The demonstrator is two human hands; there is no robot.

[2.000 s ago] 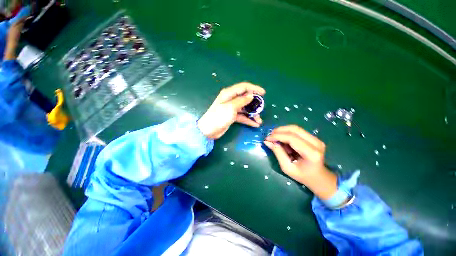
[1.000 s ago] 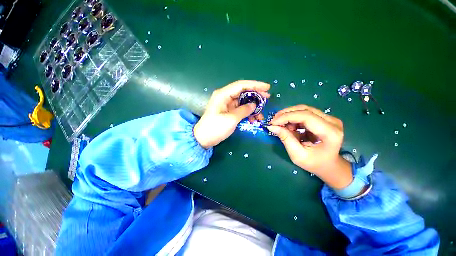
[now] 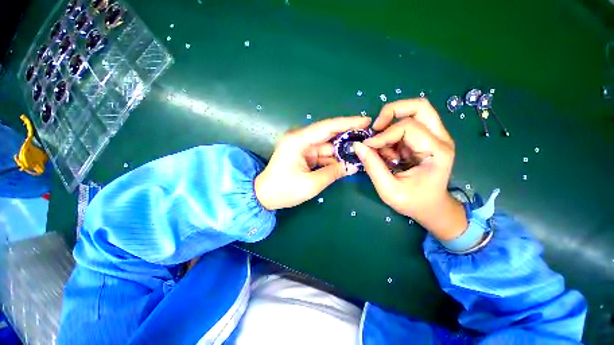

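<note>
A round housing (image 3: 348,143) with a silvery rim and dark interior is held up over the green surface. My left hand (image 3: 299,165) grips it by its edge between thumb and fingers. My right hand (image 3: 414,158) meets it from the right, its thumb and index fingertips at the housing's opening. A tiny pale piece seems to be at these fingertips, mostly hidden by them. A thin dark thing shows within my right hand, too unclear to name.
A clear blister tray (image 3: 101,128) partly filled with round housings lies at left, a yellow clip (image 3: 30,149) beside it. Stacked clear trays (image 3: 37,283) stand at lower left. Spare modules with dark leads (image 3: 473,101) lie at right. Tiny white squares dot the green surface (image 3: 323,236).
My right hand has moved from the small blue sheet up to the housing. The blue sheet is now hidden behind the hands. The camera view has shifted, so the tray sits further left.
</note>
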